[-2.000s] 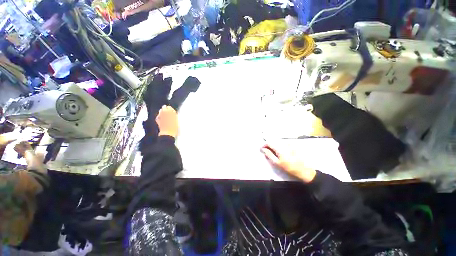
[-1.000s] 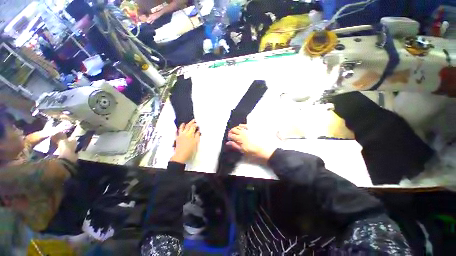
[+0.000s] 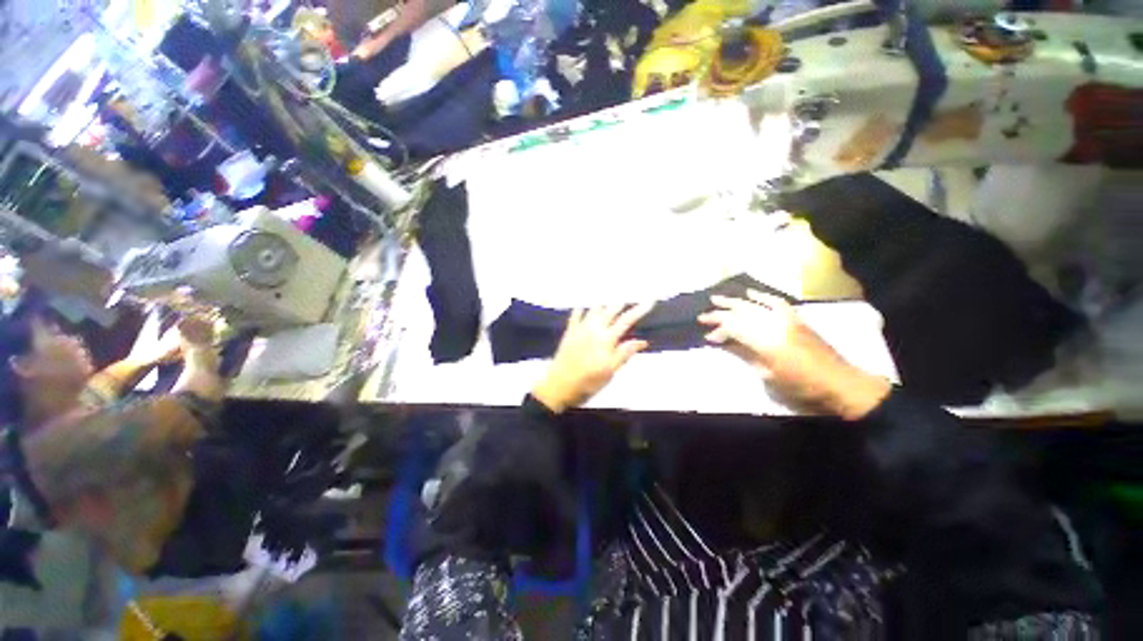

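Note:
A long black fabric strip (image 3: pixel 534 333) lies sideways across the white table in front of me. My left hand (image 3: pixel 592 356) rests flat on its middle with the fingers spread. My right hand (image 3: pixel 780 351) presses on its right part with the fingertips, fingers apart. Another black strip (image 3: pixel 451 269) lies lengthwise at the table's left edge. Stacked black pieces (image 3: pixel 940 282) lie right of my right hand, beside the sewing machine (image 3: pixel 953 107). The needle area is washed out by glare.
A second sewing machine (image 3: pixel 245 266) stands at the left, with a person (image 3: pixel 107 438) working at it. A yellow cord coil (image 3: pixel 745 58) is at the machine head. Cables (image 3: pixel 313 113) hang behind the table's left corner. The table's front edge (image 3: pixel 501 406) runs below my hands.
The strip under my hands has turned from slanting lengthwise to lying sideways. Both hands have moved right and now lie on it. My left hand has left the far-left strip.

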